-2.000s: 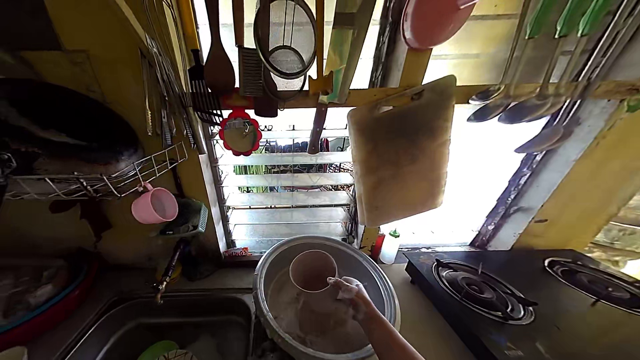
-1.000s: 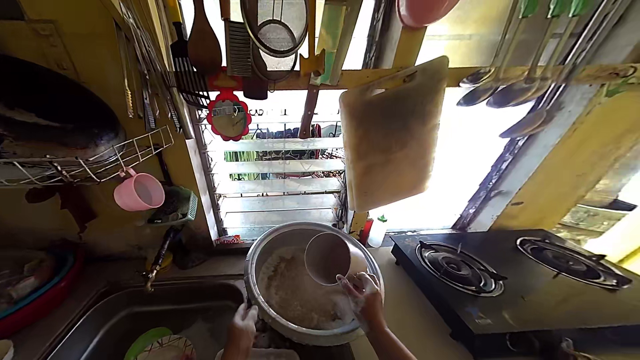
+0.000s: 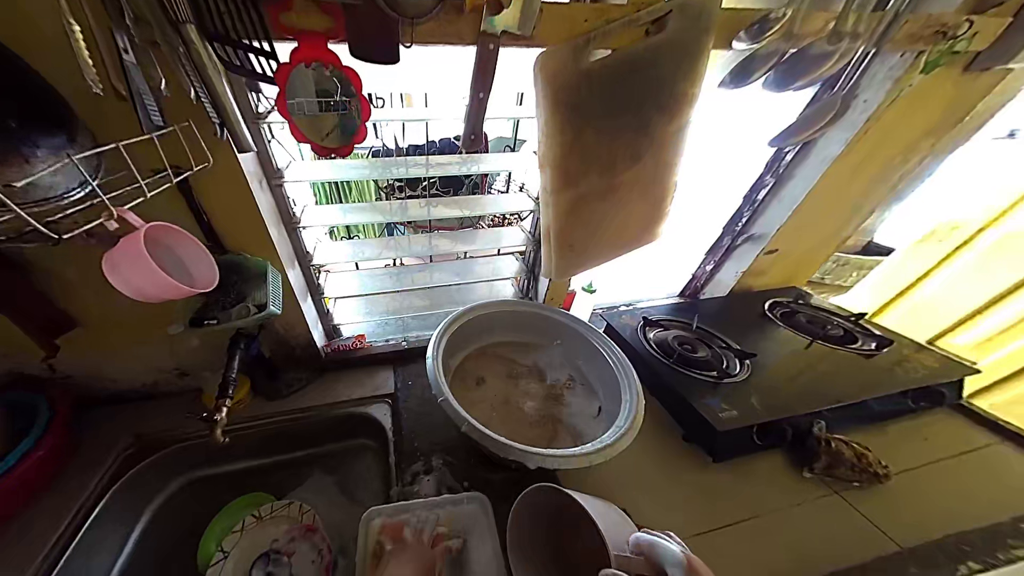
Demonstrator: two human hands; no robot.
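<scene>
Soapy fingers of my right hand point(image 3: 660, 552) grip the handle of a round dipper or mug point(image 3: 564, 532), tilted with its mouth facing up and left, at the bottom edge. My left hand point(image 3: 412, 548) is down in a rectangular plastic container point(image 3: 472, 520); what its fingers touch is partly hidden by the frame edge and suds. Just beyond both hands stands a large metal basin point(image 3: 628, 428) holding cloudy water point(image 3: 528, 400).
The steel sink point(image 3: 160, 500) at lower left holds plates point(image 3: 268, 540) below a faucet point(image 3: 220, 416). A two-burner gas stove point(image 3: 792, 360) stands right. A cutting board point(image 3: 620, 152), a pink mug point(image 3: 160, 260) and a wire rack point(image 3: 104, 180) hang above.
My right hand has drawn the dipper out from over the basin toward me. My left hand has left the basin's left rim and moved into the plastic container. The view has shifted downward.
</scene>
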